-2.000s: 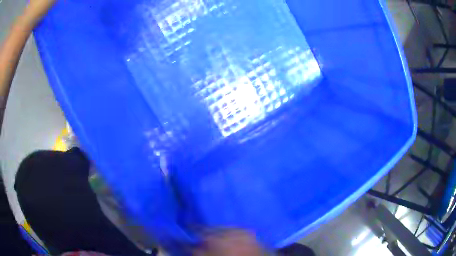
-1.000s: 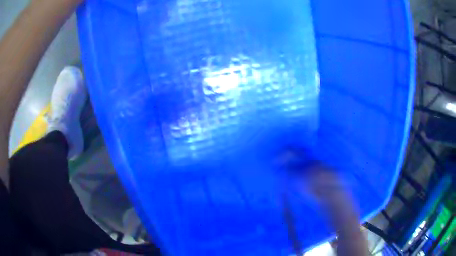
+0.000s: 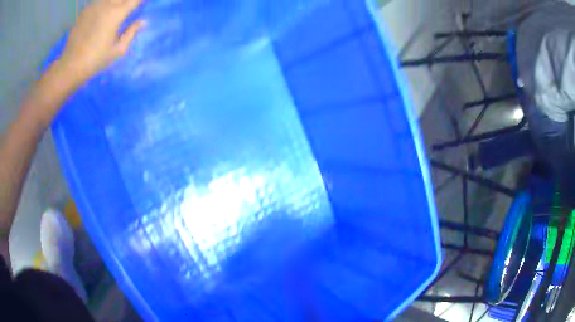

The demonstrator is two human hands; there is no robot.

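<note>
A large blue plastic bin (image 3: pixel 372 132) fills the middle of the head view, open side towards me. It is empty where its inside shows, with glare on the textured floor. Its top and bottom ends are cut off by the picture. My left hand (image 3: pixel 104 39) reaches in from the left and lies over the bin's upper left corner, thumb apart. Its fingertips run to the top edge of the picture, so a grip is not clear. My right hand is not in view. The bin is slightly blurred.
Dark metal stool frames (image 3: pixel 466 104) stand on the grey floor at the right. A blue round stool seat (image 3: pixel 512 248) is at the lower right. A person in grey clothing (image 3: pixel 548 75) is at the upper right. A white shoe (image 3: pixel 58 242) shows lower left.
The bin has shifted left and tilted. My left hand has come into view at its upper left. The blurred right hand seen low over the bin has gone from view.
</note>
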